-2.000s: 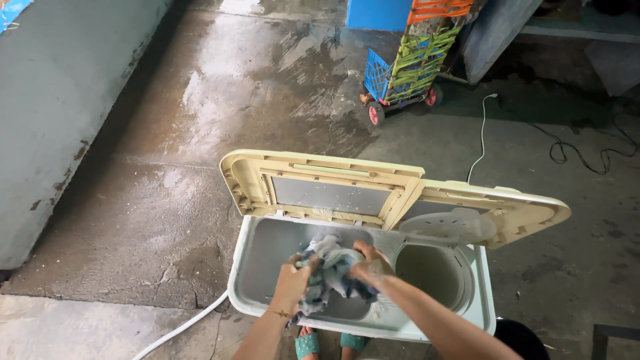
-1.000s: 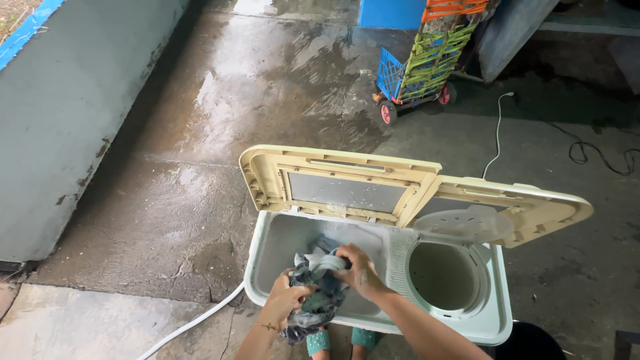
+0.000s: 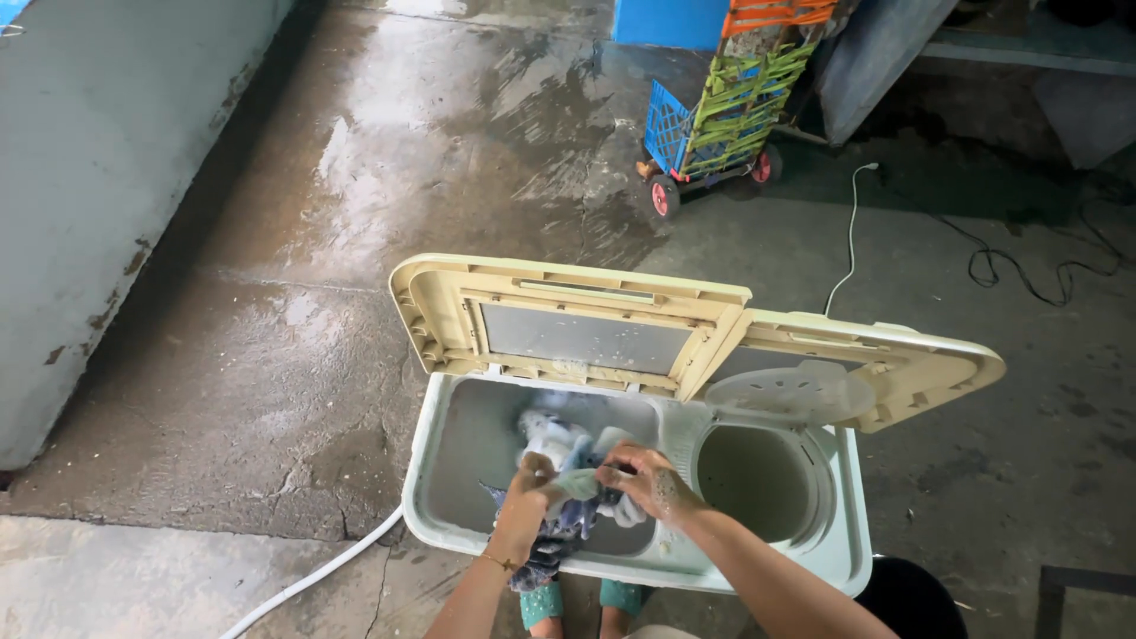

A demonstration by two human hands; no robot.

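A twin-tub washing machine (image 3: 415, 470) stands with both lids raised. Over its wash tub (image 3: 457, 444) on the left, my left hand (image 3: 532, 488) and my right hand (image 3: 643, 479) both grip a bunch of wet clothes (image 3: 577, 484), the fingers partly hidden by cloth. Foam clings to my right hand. Part of the bundle, a dark patterned cloth (image 3: 535, 564), hangs over the tub's near edge below my left hand. The round spin tub (image 3: 754, 479) lies right of my right hand, with a translucent perforated disc (image 3: 790, 390) leaning against its raised lid (image 3: 923, 364).
A white hose (image 3: 311, 579) runs from the machine's left side across the floor. Behind stand a hand cart (image 3: 741, 115) with a blue crate and a grey wall (image 3: 98, 177). A white cord (image 3: 852, 231) and black cable (image 3: 1021, 266) lie at right. My feet in green slippers (image 3: 541, 603) are below.
Both hands keep hold of the clothes and have shifted them about over the wash tub. The dark patterned cloth now hangs lower over the near edge than two seconds ago.
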